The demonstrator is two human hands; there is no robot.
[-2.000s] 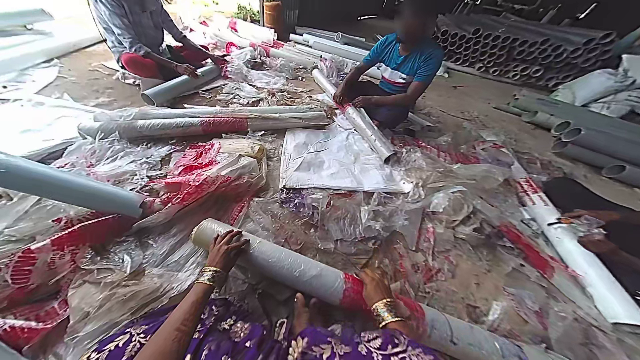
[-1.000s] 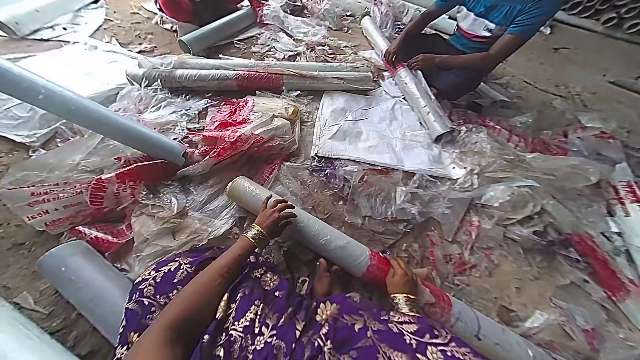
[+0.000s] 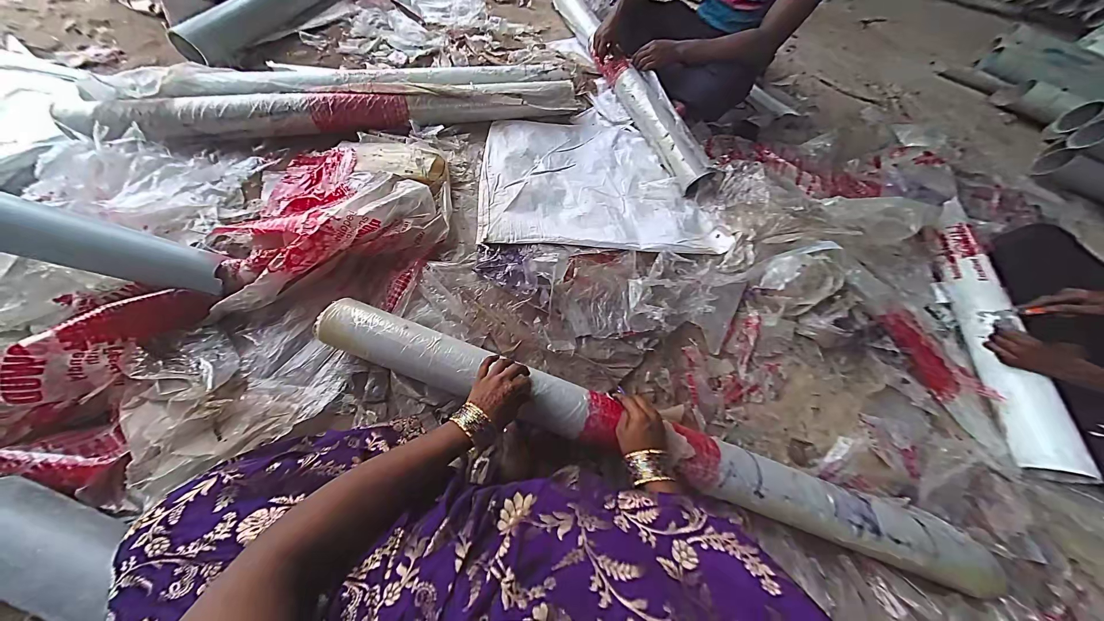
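A long pipe wrapped in whitish plastic film (image 3: 802, 483), with red bands near its middle, lies slantwise across my lap. My left hand (image 3: 500, 388) rests on its upper side, left of the first red band, fingers curled over the film. On the red band lies my right hand (image 3: 641, 423), fingers bent over the wrap; its fingertips are partly hidden, and a small purple thing shows beside them. Both wrists carry gold bangles. Purple cloth with a gold floral pattern (image 3: 552, 543) covers my lap under the pipe.
A bare grey pipe (image 3: 103, 241) and red-printed plastic film (image 3: 328, 216) lie at left. Wrapped pipes (image 3: 259, 112) and a white sheet (image 3: 586, 190) are beyond. One person's hands touch a pipe (image 3: 642, 103) ahead; another's are at a white pipe (image 3: 1009, 362) on the right. Scraps cover the ground.
My left hand has moved along the pipe toward the red band, from near its left end. My right hand stays near the red bands. The view has shifted.
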